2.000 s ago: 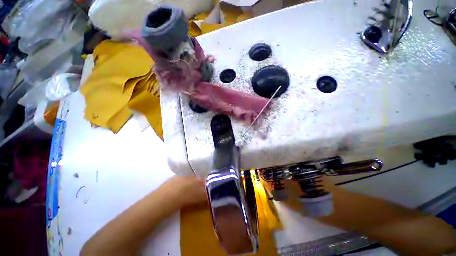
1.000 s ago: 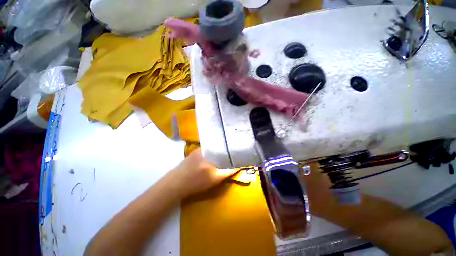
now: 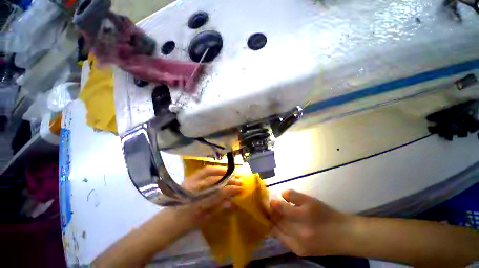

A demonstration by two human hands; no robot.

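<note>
A mustard-yellow fabric piece [image 3: 231,230] lies under the needle area of the white sewing machine head [image 3: 252,78] and hangs in folds toward the table's front edge. My left hand [image 3: 210,188] rests on the fabric, fingers pressed on it, partly hidden behind the chrome guard [image 3: 144,165]. My right hand [image 3: 304,220] holds the fabric's right edge between thumb and fingers. The needle and presser foot are mostly hidden behind the guard and the small metal parts [image 3: 257,141].
More yellow pieces [image 3: 100,99] lie left of the machine head. A pink cloth strip [image 3: 163,70] is tied at a grey knob [image 3: 93,14]. Black parts [image 3: 456,120] sit on the bed at right. Blue tape [image 3: 64,178] lines the table's left edge. A blue basket [image 3: 465,207] shows at lower right.
The view has shifted, bringing the bed and needle area more into sight. The fabric, lying flat before, is now folded up between both hands. My right hand has come out from behind the machine head.
</note>
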